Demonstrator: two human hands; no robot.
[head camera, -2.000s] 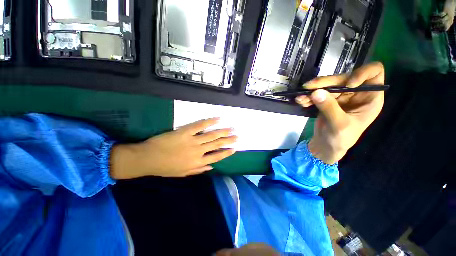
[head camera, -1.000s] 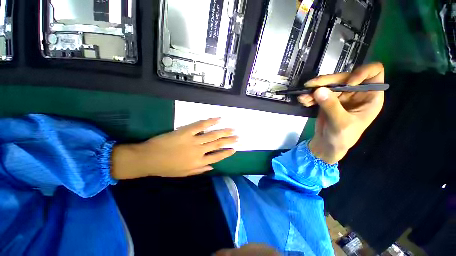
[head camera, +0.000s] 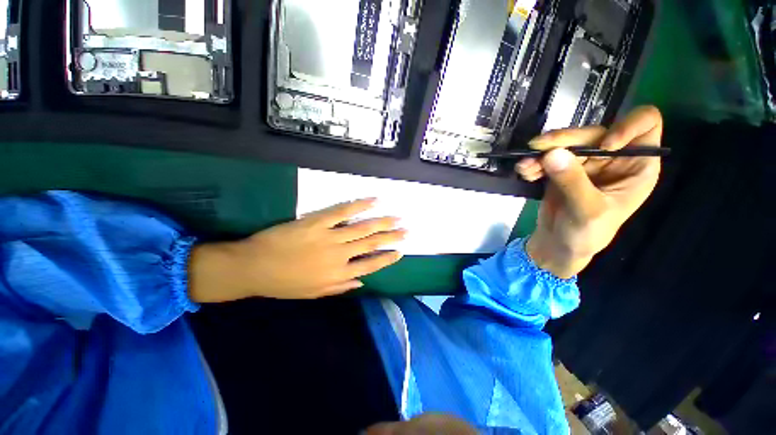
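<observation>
My right hand (head camera: 596, 183) holds thin black tweezers (head camera: 625, 152) like a pen. Their tip is at the near end of an open phone assembly (head camera: 468, 81), which lies in a black foam tray (head camera: 247, 140) with several other phone assemblies side by side. An orange patch shows at that phone's far end. My left hand (head camera: 315, 253) lies flat, fingers apart, with its fingertips over a plain white sheet (head camera: 442, 217) in front of the tray. Whether the tips grip anything is too small to tell.
A green mat (head camera: 153, 174) lies under the tray and sheet. Clear plastic-like material (head camera: 736, 76) is at the upper right, and black cloth or a dark surface (head camera: 681, 255) is at the right. Small items lie at the lower right. A rounded skin-toned shape shows at the bottom edge.
The tweezers have shifted slightly to the right with my right hand and turned about their length, now looking thinner than one second ago. My left hand has stayed in place.
</observation>
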